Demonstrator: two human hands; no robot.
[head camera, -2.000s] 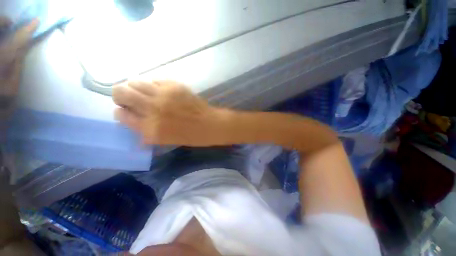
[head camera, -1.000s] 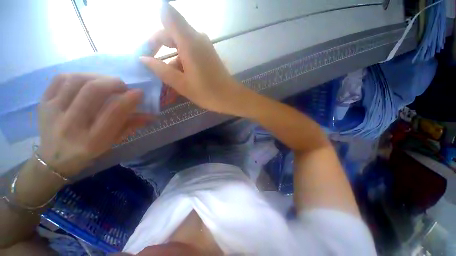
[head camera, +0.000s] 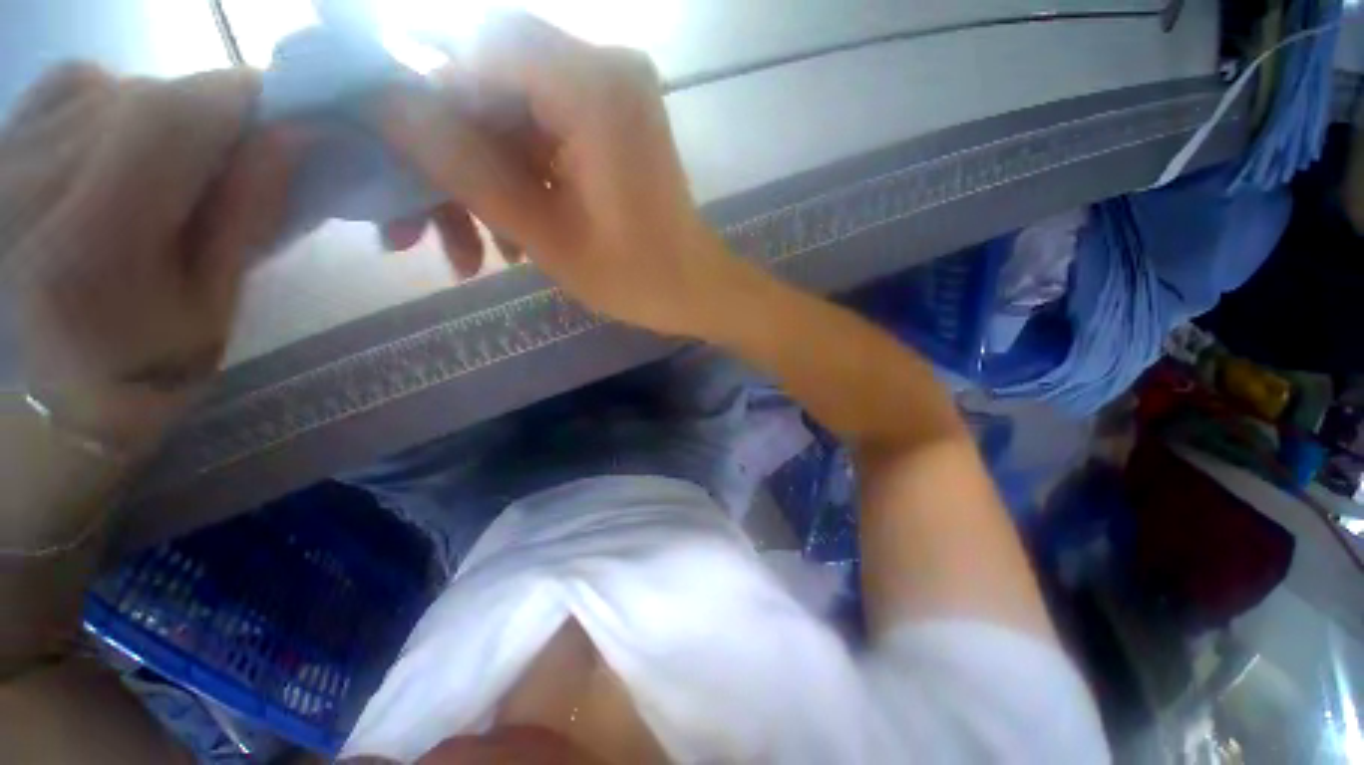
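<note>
A light blue fabric piece (head camera: 341, 168) is bunched between my two hands, above the white machine bed near the lamp glare. My left hand (head camera: 142, 224) is at the far left, blurred, with its fingers closed on the fabric's left part. My right hand (head camera: 561, 157) holds the fabric's right part, its fingertips partly hidden by the cloth and glare. The needle area cannot be made out in the glare.
The grey ruled table edge (head camera: 838, 202) runs below my hands. A bundle of light blue pieces (head camera: 1114, 307) hangs at the right by a white tape (head camera: 1204, 127). Blue perforated baskets (head camera: 269, 613) are below the table.
The fabric lay flatter along the bed and is now bunched up between my hands. My left hand has moved left and up from the table edge. My right hand stays near the glare.
</note>
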